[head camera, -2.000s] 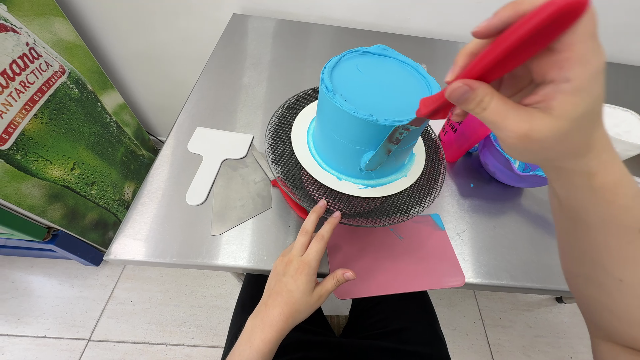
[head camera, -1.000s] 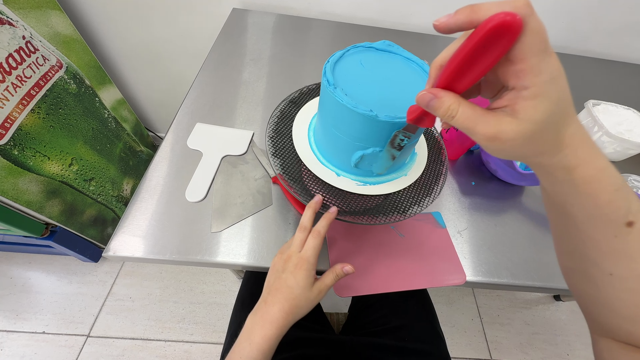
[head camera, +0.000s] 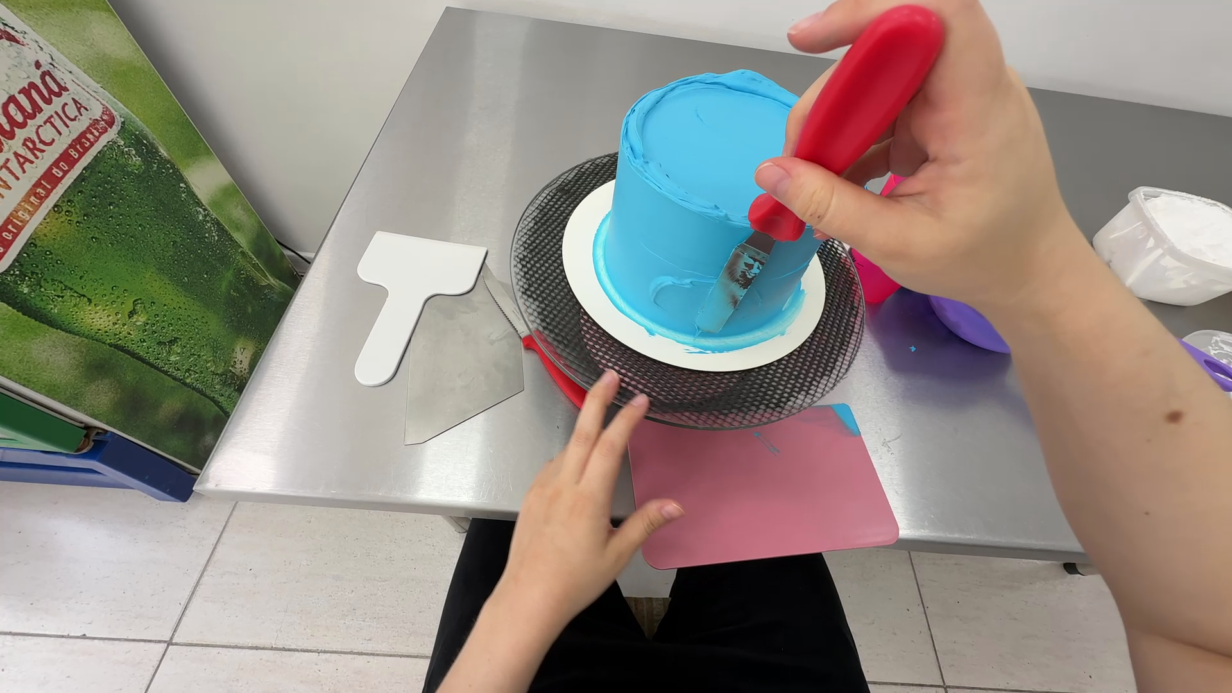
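A round cake in blue frosting (head camera: 698, 192) stands on a white cake board (head camera: 616, 313), on a glass turntable with a dark mesh pattern (head camera: 789, 390). My right hand (head camera: 924, 164) grips the red handle of an offset spatula (head camera: 861, 91); its frosting-smeared metal blade lies against the cake's right front side, low down. My left hand (head camera: 577, 500) has its fingers spread, with fingertips at the turntable's front rim, and holds nothing. Under that rim sits a pink flat scraper (head camera: 760, 500) with a blue smear at one corner, overhanging the table edge.
Left of the turntable on the steel table (head camera: 462, 125) lie a white plastic scraper (head camera: 404, 269), a metal scraper (head camera: 462, 366) and a red-handled serrated knife (head camera: 553, 371). At right are a purple bowl (head camera: 967, 322), a pink item (head camera: 871, 279) and a plastic tub of white contents (head camera: 1169, 245).
My right hand has tilted the red handle more upright, and it now sits nearer the cake's top edge. My left hand remains at the turntable's front rim.
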